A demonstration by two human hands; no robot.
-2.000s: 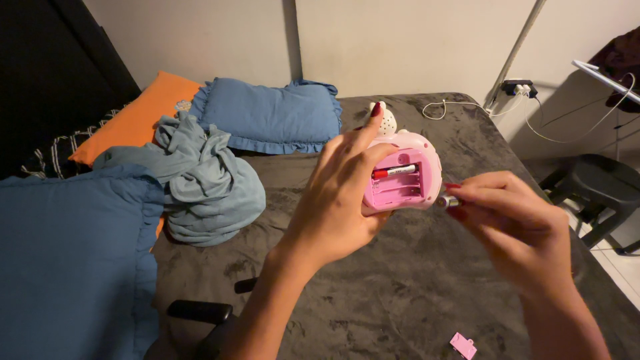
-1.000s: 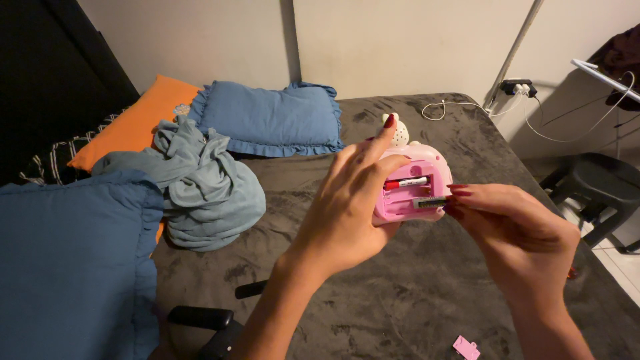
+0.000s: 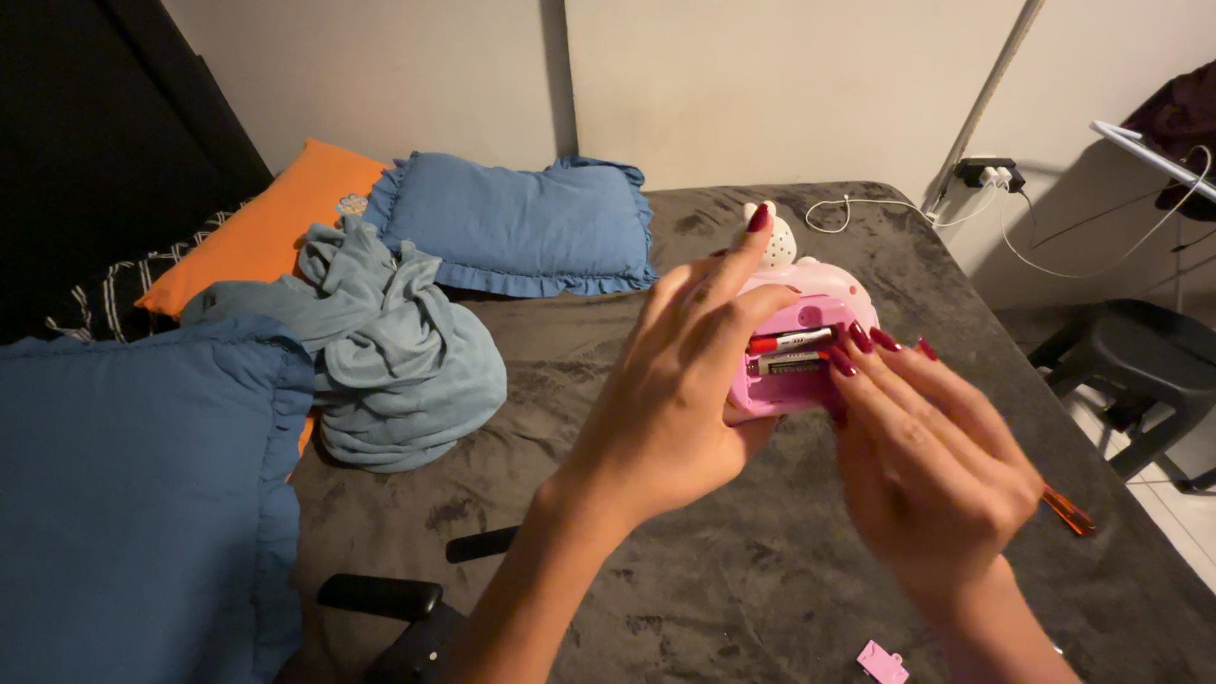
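My left hand [image 3: 679,389] grips a pink plastic toy [image 3: 841,285] with a white perforated round part [image 3: 779,242] on top, its open battery compartment [image 3: 784,388] facing me. Inside lie a red and silver battery [image 3: 793,340] and, just below, a dark-labelled battery [image 3: 788,364]; the lower part of the compartment holds no visible battery. My right hand [image 3: 926,456] touches the compartment's right side, fingertips at the end of the second battery; whether its hidden palm holds anything I cannot tell. A small pink plastic cover [image 3: 883,662] lies on the dark bedspread near the bottom edge.
Blue ruffled pillows [image 3: 532,223], an orange pillow [image 3: 275,223] and a crumpled grey-blue cloth [image 3: 408,380] lie left. An orange-handled tool [image 3: 1069,510] rests by the bed's right edge. Black armrests [image 3: 380,597] stand at lower left, a black stool [image 3: 1154,351] at right, a white cable [image 3: 883,201] behind.
The dark-labelled battery, held outside the toy by my right hand two seconds ago, now lies in the compartment below the red one. My right fingers have shifted to its end.
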